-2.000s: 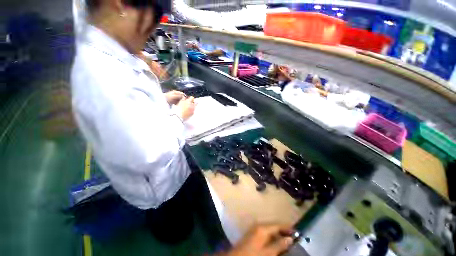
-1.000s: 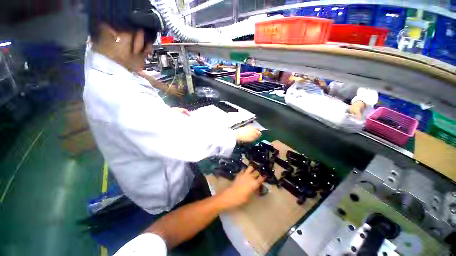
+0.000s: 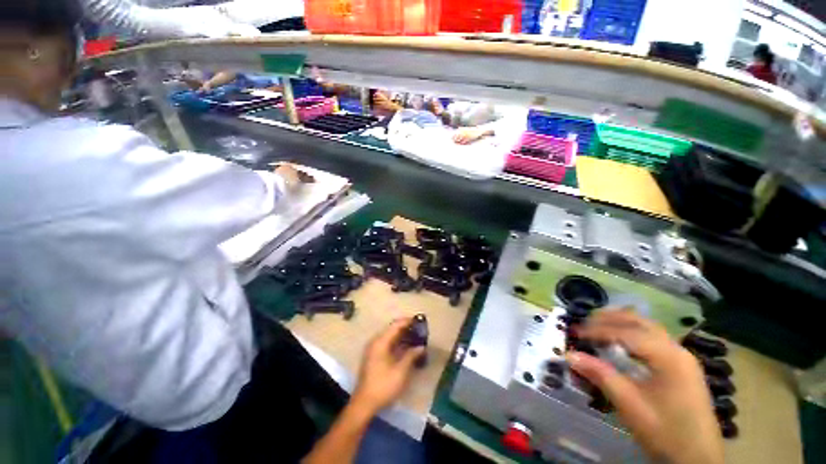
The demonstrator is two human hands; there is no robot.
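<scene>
My left hand (image 3: 388, 364) holds a black moulded part (image 3: 416, 333) between thumb and fingers over the cardboard sheet (image 3: 364, 328). My right hand (image 3: 648, 376) is over the front nest of the silver metal fixture (image 3: 494, 349), its thumb and fingers around a dark part there; the fingers partly hide it, so I cannot tell if it is seated. The fixture's yellow-green plate (image 3: 536, 283) has a dark round opening. A loose pile of black parts (image 3: 385, 258) lies on the cardboard's far side.
A red knob (image 3: 517, 438) is on the fixture's front edge. Rows of black parts lie on cardboard (image 3: 765, 399) at right. A person in a white sleeve (image 3: 136, 236) works close at left. Pink basket (image 3: 541, 156), green basket (image 3: 638, 145) and black bins stand behind, below the shelf (image 3: 507, 59).
The view has swung right. My left hand has come away from the pile with a black part. My right hand has come into view at the fixture. The neighbour's arm has drawn back from the pile.
</scene>
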